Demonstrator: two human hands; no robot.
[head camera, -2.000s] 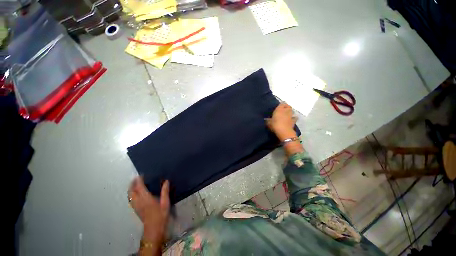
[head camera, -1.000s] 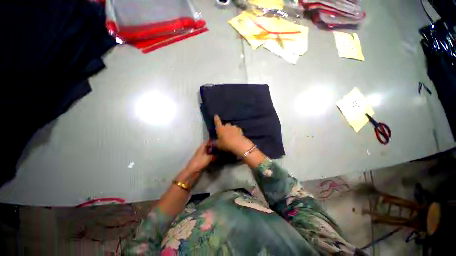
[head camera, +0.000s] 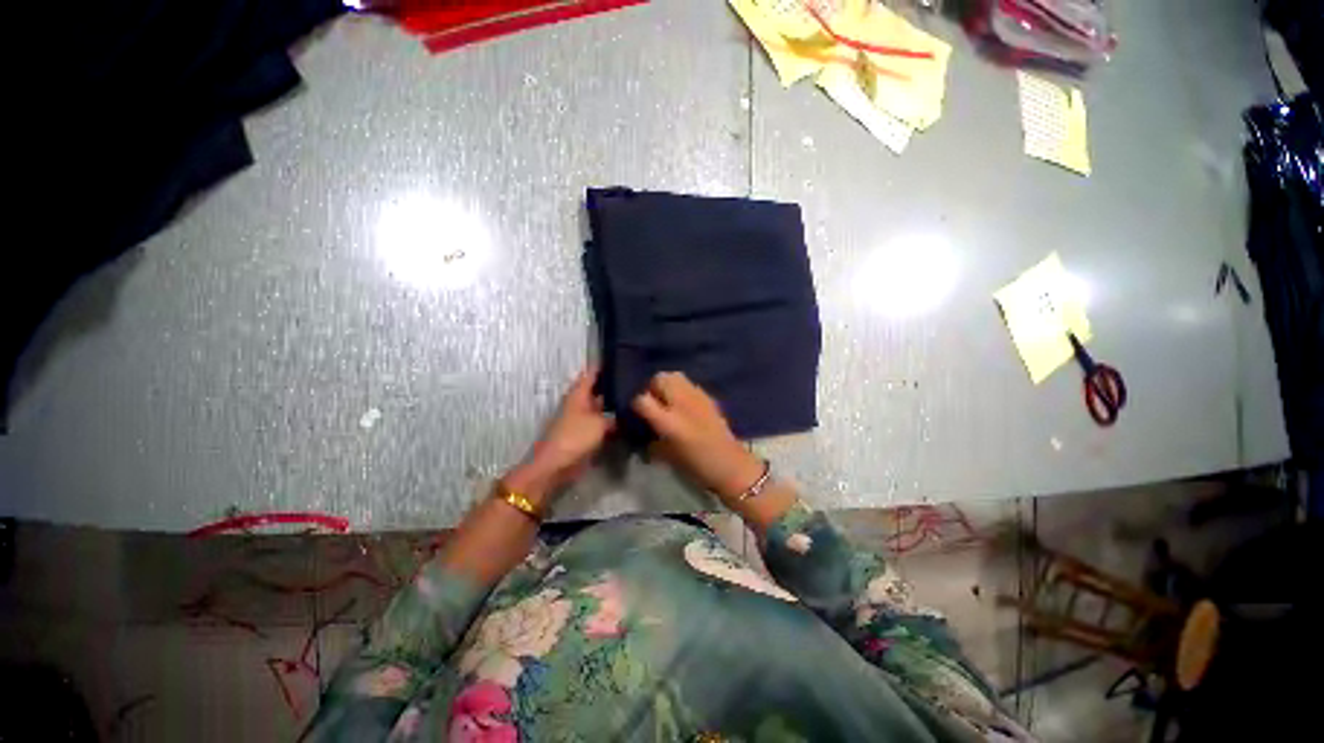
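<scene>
The dark trousers (head camera: 719, 290) lie folded into a dull square on the pale grey table, in the middle of the view. My left hand (head camera: 578, 430) is at the lower left corner of the square, its fingertips at the folded edge. My right hand (head camera: 688, 424) is on the lower edge beside it, fingers bent and pinching the cloth near that corner. The fingertips of my left hand are partly hidden at the cloth.
A dark trousers pile (head camera: 116, 174) covers the table's left. Red-edged bags (head camera: 494, 18) and yellow slips (head camera: 871, 66) lie at the far edge. Scissors (head camera: 1101, 389) touch a slip (head camera: 1040, 322) at right. A red strip (head camera: 276, 521) lies on the near edge. A wooden stool (head camera: 1104, 617) stands on the floor.
The trousers were a longer strip two seconds ago and are now a folded square. Since one second ago, my right hand has moved down from the left side to the lower corner.
</scene>
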